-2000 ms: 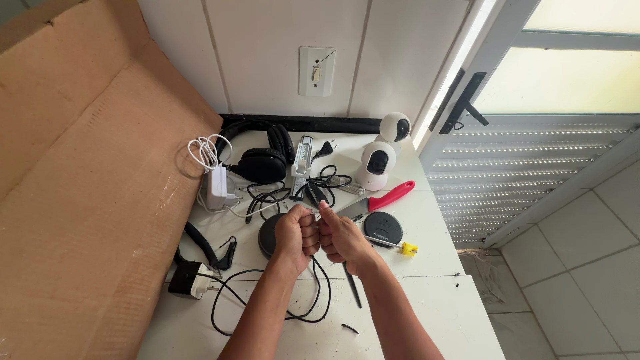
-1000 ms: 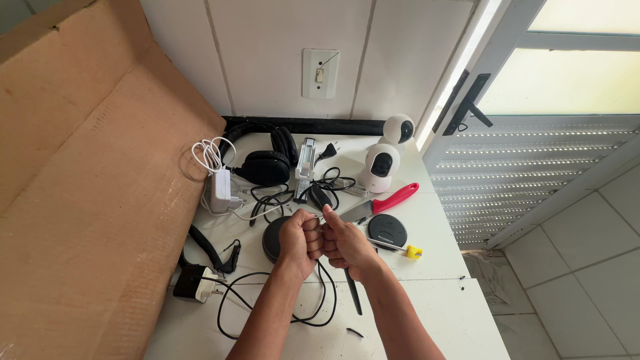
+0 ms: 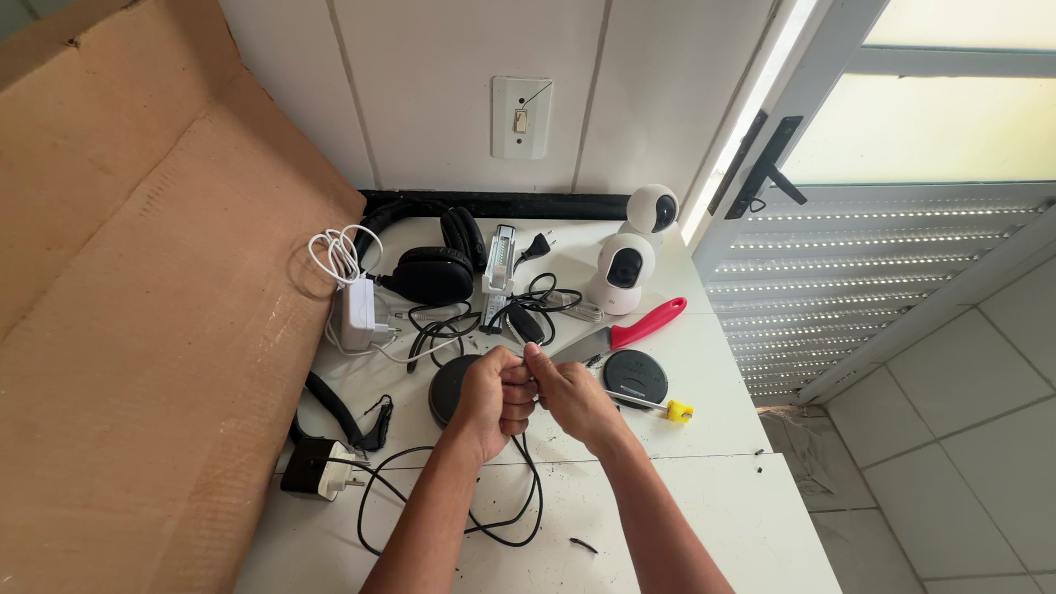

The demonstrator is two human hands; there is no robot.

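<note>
My left hand [image 3: 492, 402] and my right hand [image 3: 571, 393] meet above the white table. Fingers of both are curled tightly, thumbs up and close together, around a small thing that they mostly hide. A round dark disc [image 3: 450, 388] lies partly behind my left hand. Below the hands runs a looped black cable [image 3: 540, 495], towards a black and white plug adapter [image 3: 318, 469]. Right of my right hand are a second round black disc [image 3: 634, 377], a thin metal shaft with a yellow end [image 3: 680, 412], and a wide metal blade with a red handle [image 3: 649, 322].
Black headphones [image 3: 433, 272], a white charger [image 3: 358, 313], a metal-framed piece [image 3: 499, 264] and tangled black cables [image 3: 445, 330] lie behind. Two white cameras [image 3: 623, 272] stand back right. Tall cardboard [image 3: 165, 313] borders the left; a broken black headband piece [image 3: 338, 412] lies beside it.
The dark strip that stuck out below my right hand in both earlier frames no longer shows. My hands stay together in nearly the same place.
</note>
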